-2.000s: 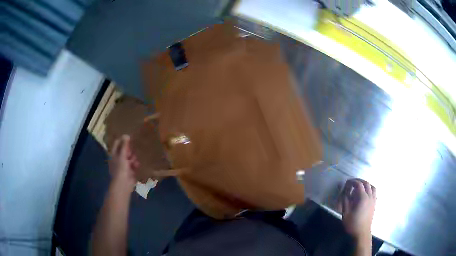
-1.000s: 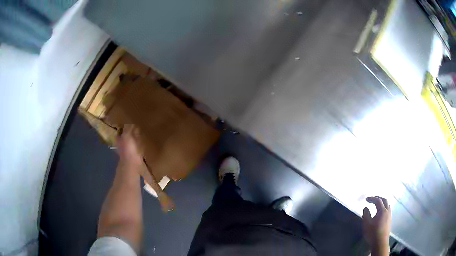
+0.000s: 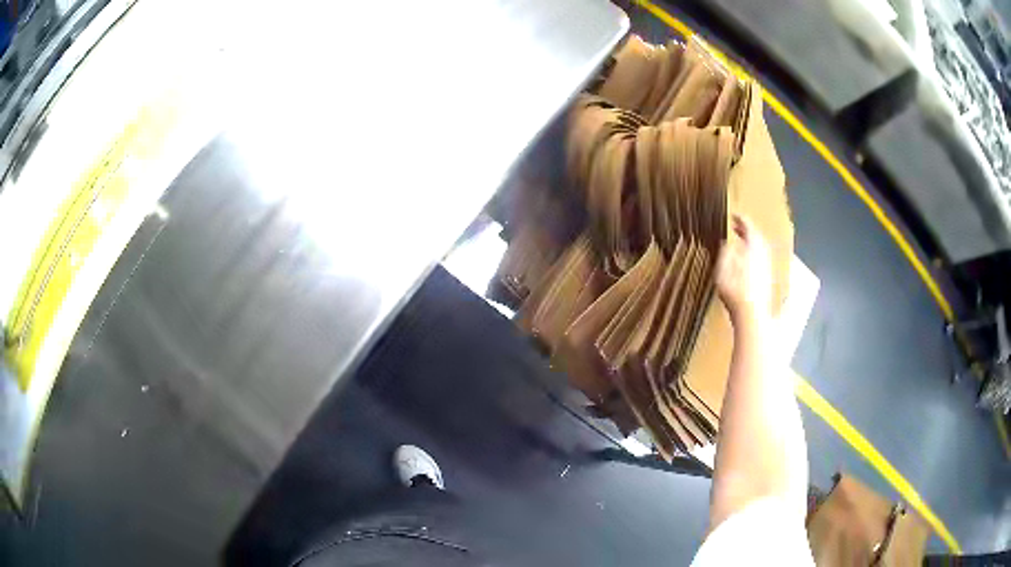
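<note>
A thick stack of brown bag panels stands below the right side of the grey table, with many folded layers and edges showing. My right hand is on the right part of the stack, at the outermost panel. Its fingers are partly hidden at the panel edge, and I cannot tell whether they grip it. My left hand is not in view.
The grey metal table fills the left, with a yellow strip at far left. Yellow floor lines run past the stack. Another brown piece lies at lower right. My shoe shows on the dark floor.
The view has swung to the right, from the pile at the table's left to the stack at its right. My right hand has moved onto this stack. My left hand has left the picture.
</note>
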